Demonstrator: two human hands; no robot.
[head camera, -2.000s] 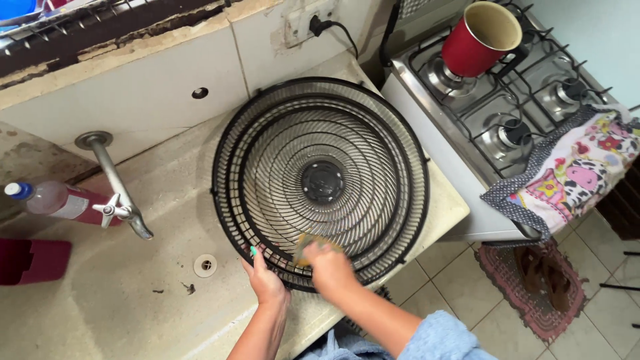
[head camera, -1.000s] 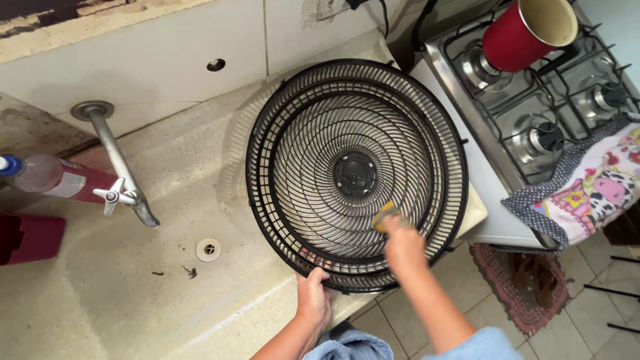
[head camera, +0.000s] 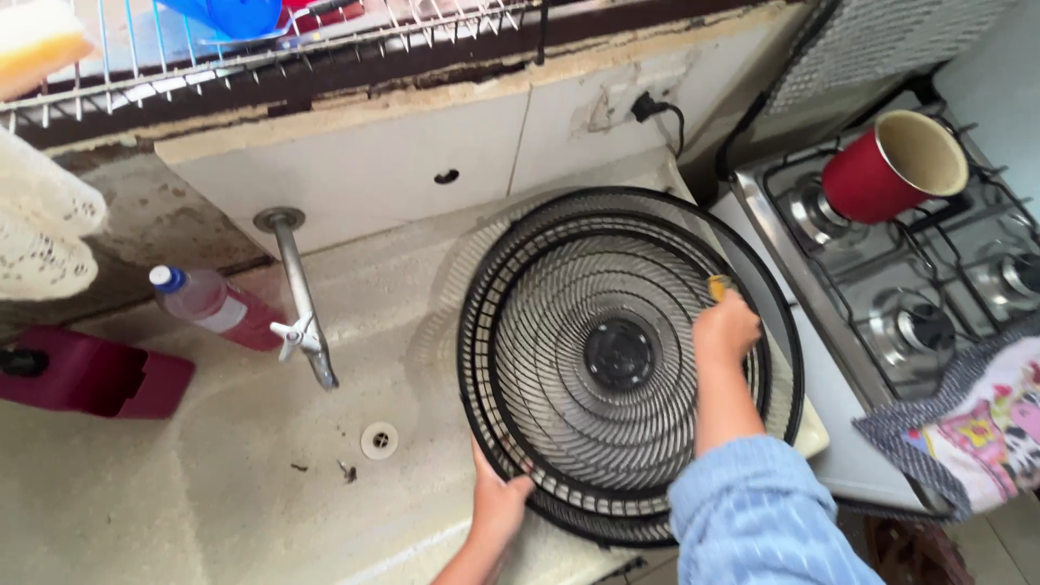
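A round black fan grille (head camera: 569, 284) with a solid hub lies tilted over the right end of the pale stone sink (head camera: 244, 487). My left hand (head camera: 497, 504) grips its lower left rim, thumb on top and fingers partly hidden beneath. In my right hand (head camera: 725, 329) is a small yellow sponge (head camera: 720, 287), mostly covered by the fingers, at the grille's upper right side.
Left of the grille stand a metal faucet (head camera: 296, 292), a bottle of pink liquid (head camera: 219, 309) and a maroon plastic container (head camera: 89, 374). A gas stove (head camera: 845, 325) with a red pot (head camera: 873, 175) and a patterned cloth (head camera: 987, 422) adjoins on the right. Above is a wire rack (head camera: 325, 61).
My right hand has moved with the sponge from the grille's lower part up to its upper right side. My left hand remains at the lower left rim.
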